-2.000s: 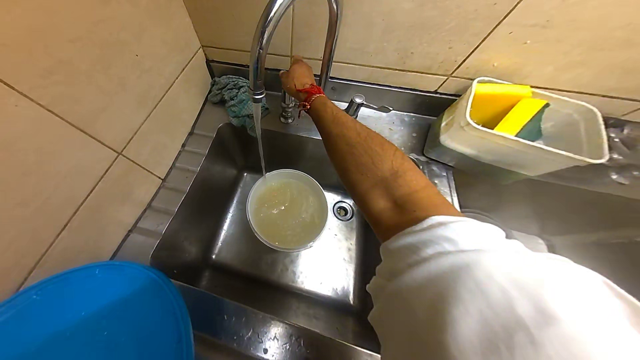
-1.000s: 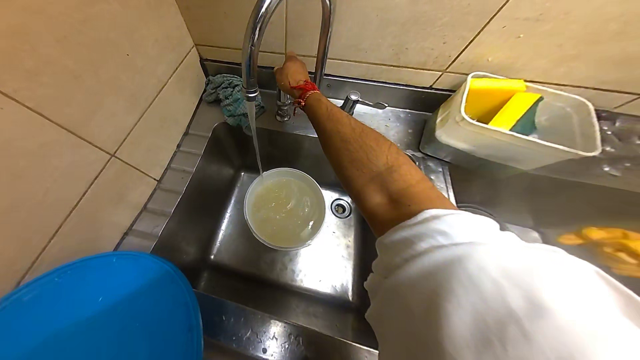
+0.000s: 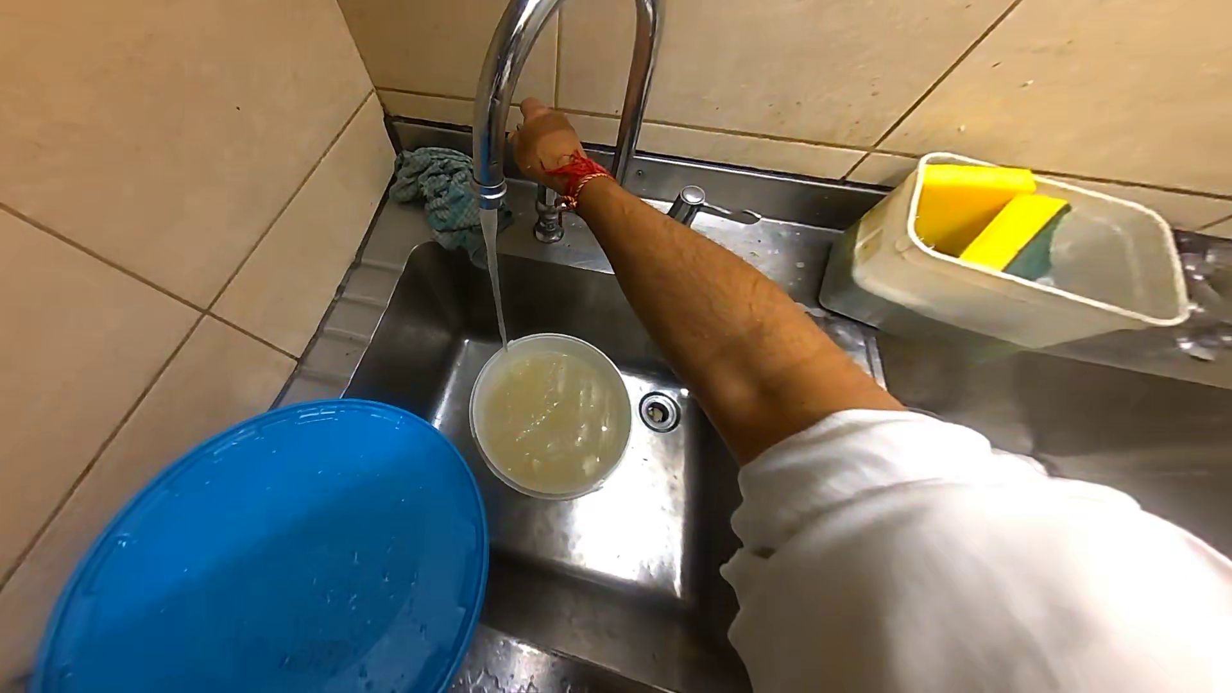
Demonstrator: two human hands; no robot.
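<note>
My right hand [image 3: 547,144] is at the tap handle behind the curved chrome faucet [image 3: 498,106]; its fingers are partly hidden, so the grip is unclear. A red thread bracelet [image 3: 580,173] circles the wrist. Water runs from the spout into a round white container [image 3: 553,419], which stands in the steel sink [image 3: 616,529] and holds cloudy, pale liquid near its rim. The sink drain [image 3: 659,411] lies just right of the container. A wet blue oval plastic lid or tray [image 3: 289,558] covers the lower left; my left hand is not seen.
A green-white cloth [image 3: 443,197] lies bunched at the back left corner. Behind the sink stands a second chrome tap lever [image 3: 689,202]. On the right, a whitish plastic tub [image 3: 1011,298] holds yellow sponges [image 3: 967,202]. Tiled walls [image 3: 173,192] close in the left and back.
The blue plastic piece has moved up and right, covering more of the sink's left front. My right hand stays by the tap and water keeps running. Yellow items at the right edge are out of view.
</note>
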